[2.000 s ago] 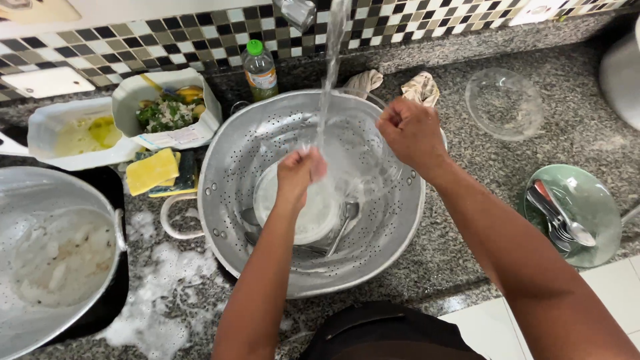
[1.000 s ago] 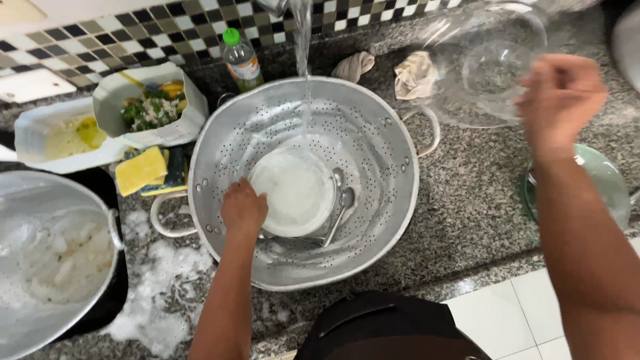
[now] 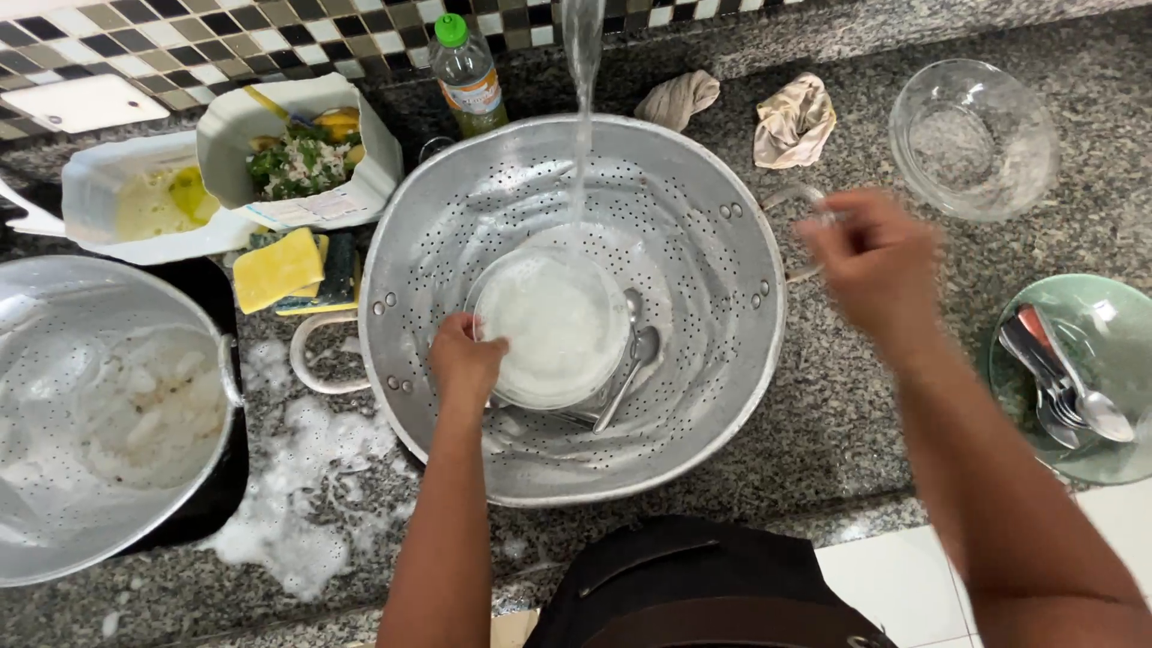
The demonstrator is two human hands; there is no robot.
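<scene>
Inside a large perforated aluminum colander (image 3: 711,387) lies a round clear dish holding whitish, cloudy liquid (image 3: 551,328). My left hand (image 3: 466,358) grips the dish by its left rim, thumb on top. Two spoons (image 3: 630,373) and other cutlery, partly hidden, rest beside and under the dish. My right hand (image 3: 873,261), blurred, is half closed over the colander's right handle; no object shows in it, and I cannot tell whether it touches the handle. A stream of water (image 3: 583,99) falls into the colander's far side. A clear glass bowl (image 3: 974,139) sits at the back right.
A green glass plate (image 3: 1116,360) with cutlery is at right. Two crumpled cloths (image 3: 795,121) and a green-capped bottle (image 3: 470,85) stand behind the colander. At left are sponges (image 3: 279,270), cut-open containers (image 3: 297,202), soap foam (image 3: 306,486) and another perforated aluminum pot (image 3: 117,540).
The clear glass bowl, blurred near my right hand a second ago, now lies on the counter. My right hand has come back left toward the colander. My left hand has closed on the dish's rim.
</scene>
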